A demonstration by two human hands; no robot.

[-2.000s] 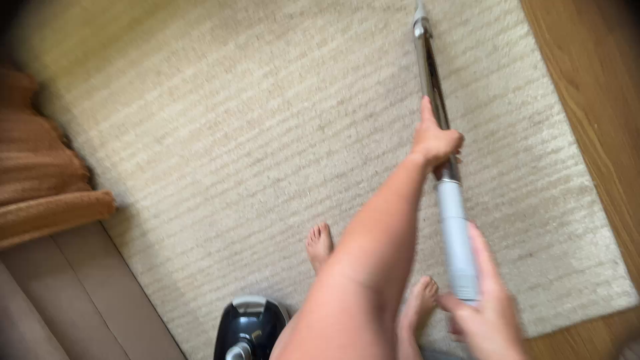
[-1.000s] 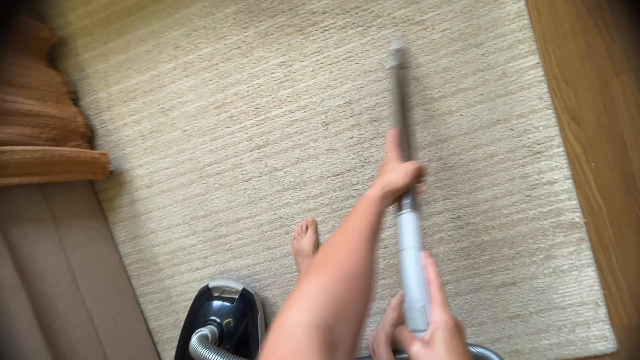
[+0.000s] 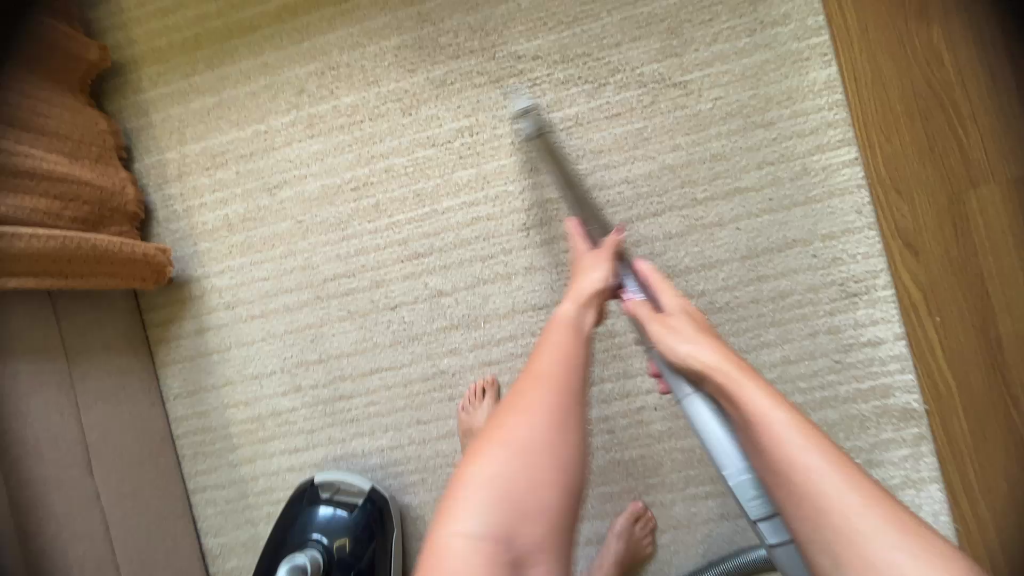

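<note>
My left hand grips the metal tube of a vacuum cleaner wand. Just below it, my right hand is closed around the wand near the top of its grey plastic handle. The wand slants from lower right to upper left, and its blurred light-grey far end is over the cream rug; whether it touches the pile cannot be told. No wide floor head shows on it. A grey corrugated hose joins the handle at the bottom edge.
A black canister vacuum cleaner stands on the rug at the lower left. Beside the rug at left is a beige upholstered sofa with an orange-brown cloth over it. Wooden flooring borders the rug at right. My bare feet are on the rug.
The wand, near upright in the view before, now slants, its far end farther left. My right hand has moved up the handle, close to my left hand.
</note>
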